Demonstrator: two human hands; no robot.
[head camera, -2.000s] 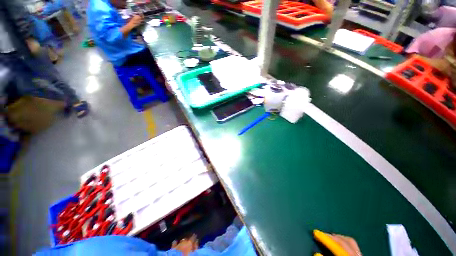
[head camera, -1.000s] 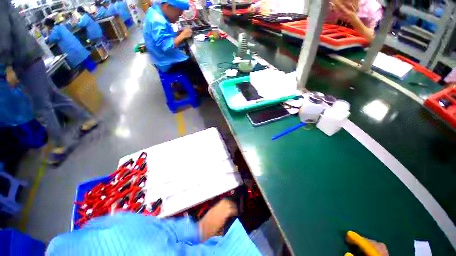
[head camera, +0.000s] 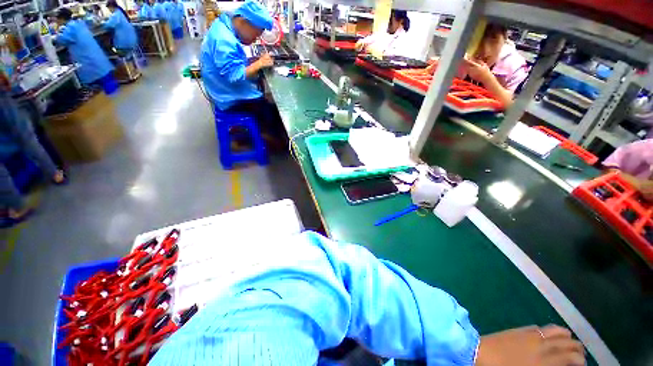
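Observation:
My left arm in its light blue sleeve reaches across the bench edge. My left hand (head camera: 533, 347) is palm down low over the green mat (head camera: 401, 246) at the bottom right, with a ring on a finger. Its fingertips are blurred, and whether it holds anything cannot be told. My right hand is not in view. Red Y-shaped parts with black and white bits (head camera: 118, 307) lie heaped at the lower left, on one end of the white parts tray (head camera: 229, 232) and in the blue bin (head camera: 71, 275). My sleeve hides part of the tray.
Beyond my arm are a blue pen (head camera: 396, 215), white bottles (head camera: 455, 203), a smartphone (head camera: 370, 189) and a green tray (head camera: 315, 161). A metal post (head camera: 447, 78) stands behind the bottles. A person in blue (head camera: 225, 61) sits farther along; people in pink sit across the bench.
My left arm has swung from beside the white tray to the right over the mat. The right hand with yellow finger cots and the white slip have gone from view.

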